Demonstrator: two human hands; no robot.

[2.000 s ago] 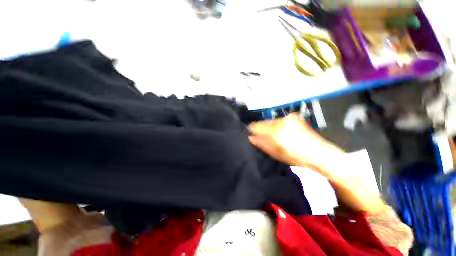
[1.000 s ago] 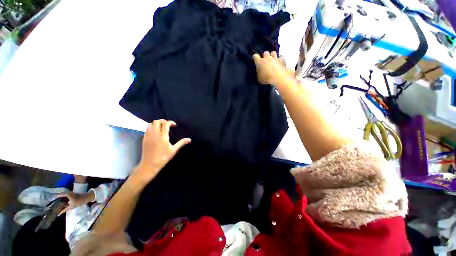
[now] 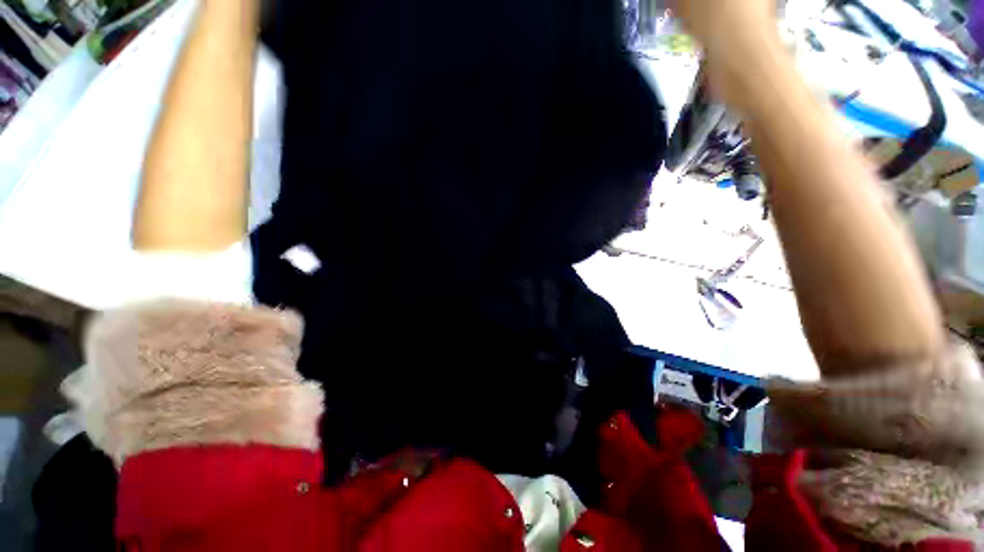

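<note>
The black garment (image 3: 453,162) hangs as a large dark sheet from the top edge down to my lap. A small white tag (image 3: 302,258) shows at its left side. Both my forearms reach up on either side of it. My left hand is beyond the top edge; only the bare forearm and furry cuff show. My right hand (image 3: 734,24) is blurred and cut off at the top edge, its fingers out of view, so its grip cannot be told. The sewing machine's needle area (image 3: 712,146) is partly hidden behind the garment and right arm.
Small silver thread snips (image 3: 719,303) lie on the white table (image 3: 647,291), right of the garment. The table's blue front edge (image 3: 701,367) runs below them. A black strap or cable (image 3: 926,119) curves at the upper right. Mixed cloth or items lie at the far upper left.
The garment lay spread on the table with both hands on it; now it is raised and fills the middle. Both hands have moved up to or past the top edge.
</note>
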